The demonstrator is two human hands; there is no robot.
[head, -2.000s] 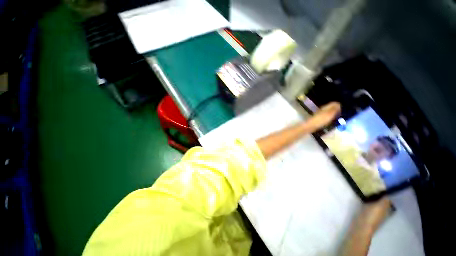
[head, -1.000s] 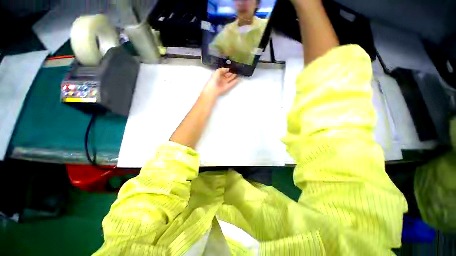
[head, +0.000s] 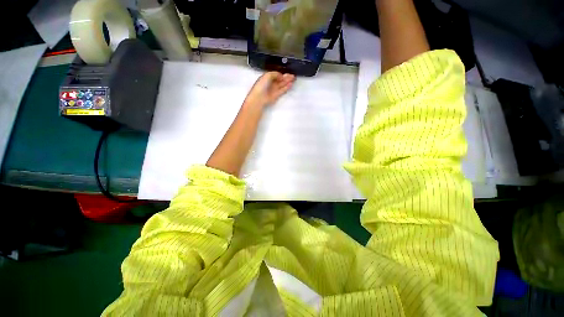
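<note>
A black tablet (head: 294,31) is at the top centre, cut off by the upper edge, with its lower edge toward me. Its screen shows a pale yellowish picture, and pale tape pieces sit on its side edges. My left hand (head: 272,88) is at the tablet's lower edge, palm partly up, fingers loosely curled. Whether the fingers grip the edge or only touch it is not clear. My right forearm reaches up past the tablet's right side, and my right hand is cut off by the top edge.
A white sheet (head: 247,142) covers the bench before me. A dark grey box (head: 114,86) with a coloured label and black cord stands left, with a cream tape roll (head: 102,31) behind it. Dark trays lie behind the tablet. A dark flat piece (head: 522,124) lies on the right.
My view has turned from the left to face the bench squarely. The tablet now sits slightly higher in view, and its screen picture no longer shows a clear person. My left hand stays near its lower edge.
</note>
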